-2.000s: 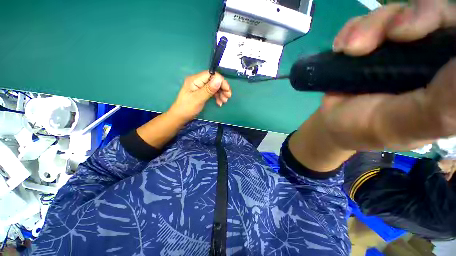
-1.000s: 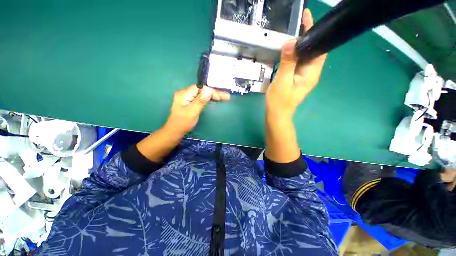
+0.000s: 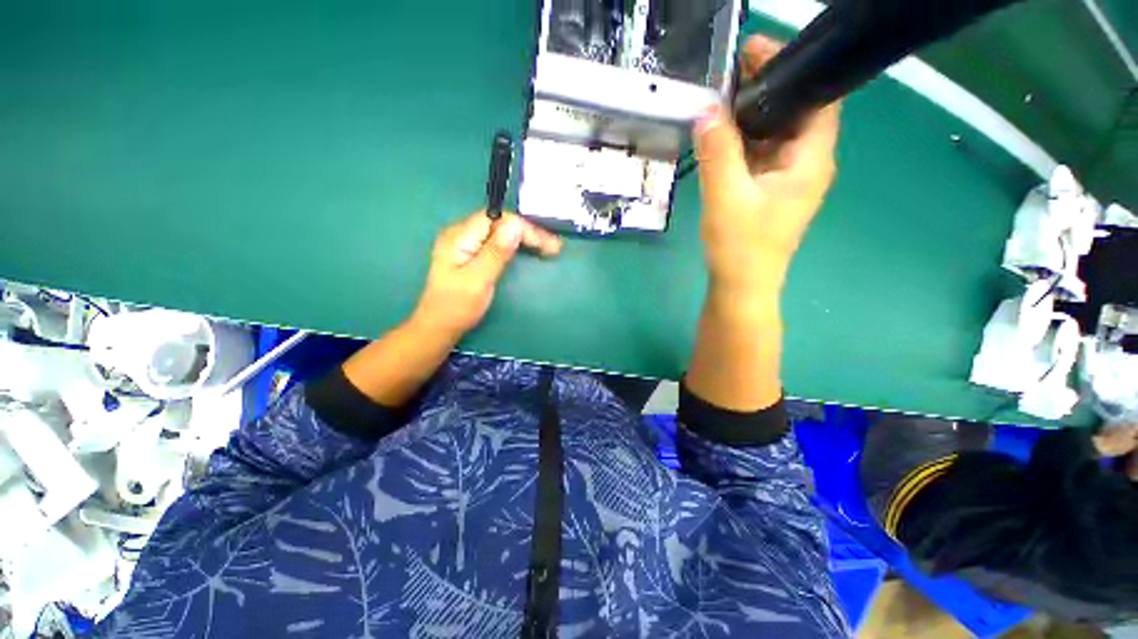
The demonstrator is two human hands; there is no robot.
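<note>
The silver-white machine housing [image 3: 612,90] stands at the top centre, its dark window cut off by the upper edge. Its white front plate [image 3: 562,181] points towards me, with small metal parts of the front mechanism [image 3: 605,206] on it. My left hand [image 3: 472,262] holds the small black hand screwdriver [image 3: 499,175] upright, just left of the plate. My right hand [image 3: 771,175] is at the housing's right side, around the thick black electric screwdriver [image 3: 861,56], which runs out at the top. Its bit is not clearly visible.
The green work surface [image 3: 287,162] has a pale rail [image 3: 973,112] at the upper right. White plastic parts [image 3: 1042,300] stand at the right edge; more white parts [image 3: 75,462] are heaped at lower left. A person in dark clothing [image 3: 1023,512] is at lower right, by blue crates [image 3: 855,587].
My right hand with the electric screwdriver has dropped from close to the camera to the housing's right side. The housing shows more of its window. The small screwdriver has moved slightly away from the plate.
</note>
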